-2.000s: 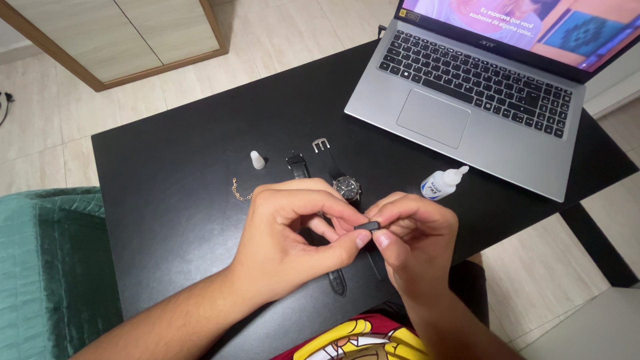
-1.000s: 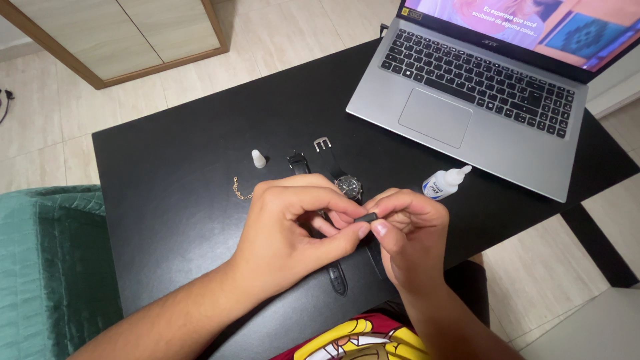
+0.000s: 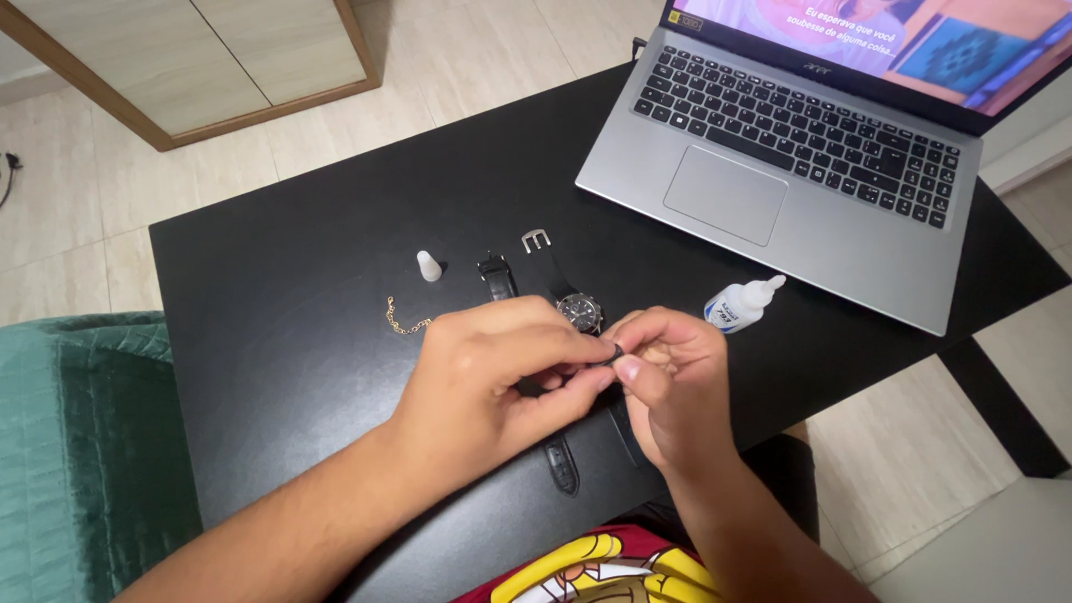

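Observation:
Between the fingertips of my left hand (image 3: 502, 377) and my right hand (image 3: 674, 381) is a small black strap loop (image 3: 614, 356), pinched from both sides. Just beyond the fingers lies a wristwatch (image 3: 579, 311) with a dark round dial and a black strap, its steel buckle (image 3: 536, 240) farther back. A second black leather strap (image 3: 497, 276) runs under my left hand; a strap tip (image 3: 562, 466) shows below that hand. A gold-coloured chain (image 3: 404, 322) and a white cap (image 3: 429, 266) lie to the left. A white glue bottle (image 3: 739, 303) lies right of my right hand.
An open Acer laptop (image 3: 729, 197) covers the back right of the black table (image 3: 293, 276). Green quilted fabric (image 3: 84, 419) borders the table's left side. A wood-framed cabinet (image 3: 260, 109) stands on the tiled floor behind.
The small black loop has turned between my fingertips and is now more hidden by them. My right hand's fingers have shifted slightly around it. The other things on the table have not moved.

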